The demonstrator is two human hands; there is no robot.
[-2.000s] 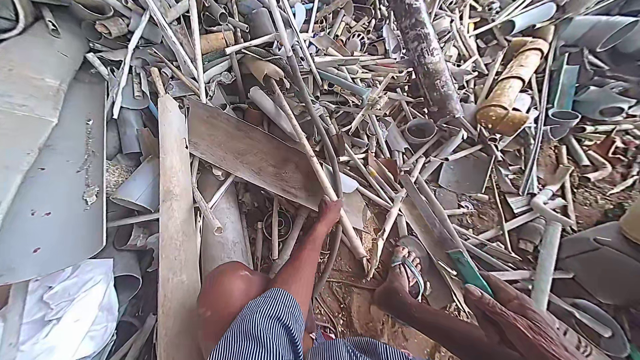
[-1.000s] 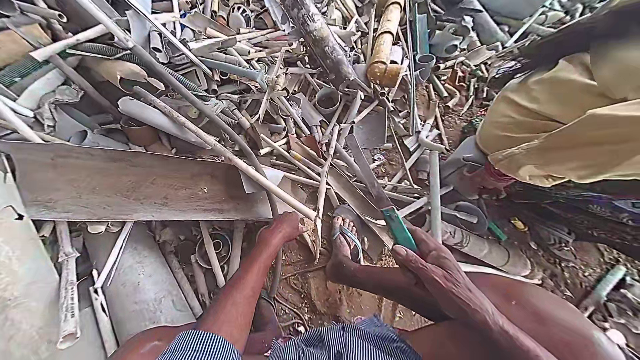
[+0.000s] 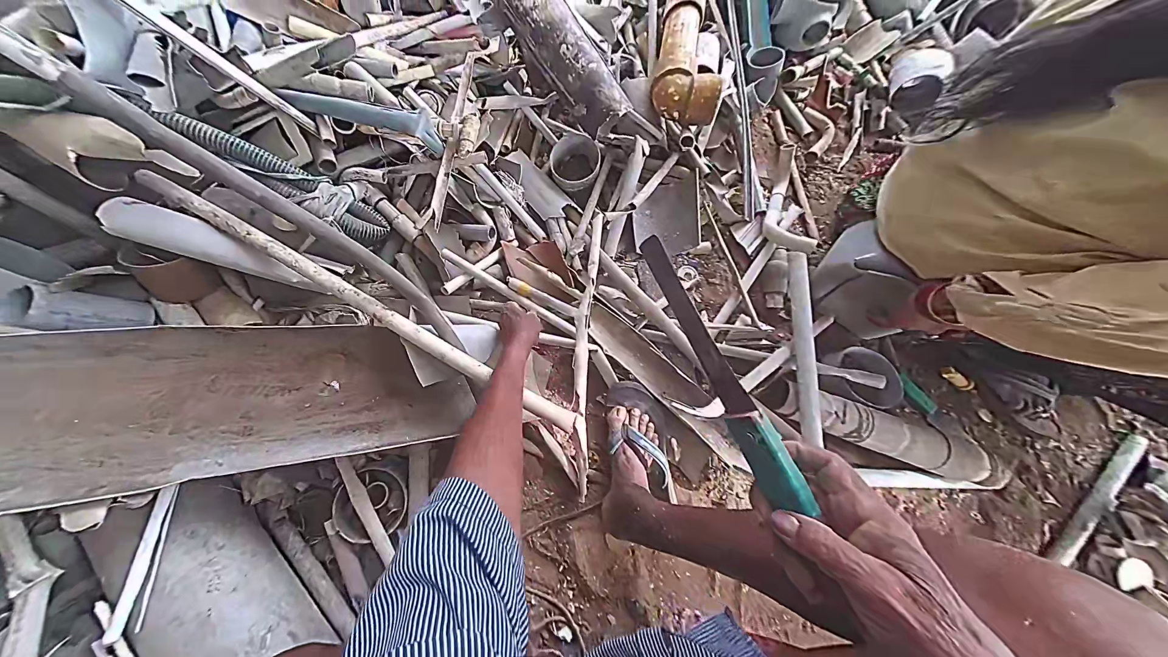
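My right hand [image 3: 849, 538] is closed on the green handle [image 3: 777, 470] of a knife with a long dark blade [image 3: 689, 324] pointing up and left. My left hand [image 3: 518, 327] reaches into the scrap pile beside thin pale pipes [image 3: 547, 315]; whether its fingers grip one is not clear. A long pale plastic pipe [image 3: 365, 301] runs diagonally just below my left hand, under or beside the forearm. A darker long pipe [image 3: 228, 178] lies above it. A split brown-grey plastic sheet [image 3: 228, 401] lies to the left.
Another person in tan clothing [image 3: 1031, 219] sits at the right. A sandalled foot [image 3: 639, 447] rests between my arms. An orange-brown pipe fitting [image 3: 680, 73], a ribbed hose [image 3: 237, 146] and a grey split pipe [image 3: 912, 438] lie among the heaped scrap. A second green handle [image 3: 917, 394] lies near the person.
My left hand has moved from near the lower end of the long pale pipe to farther into the pile. My right hand still holds the knife, its blade now more fully seen.
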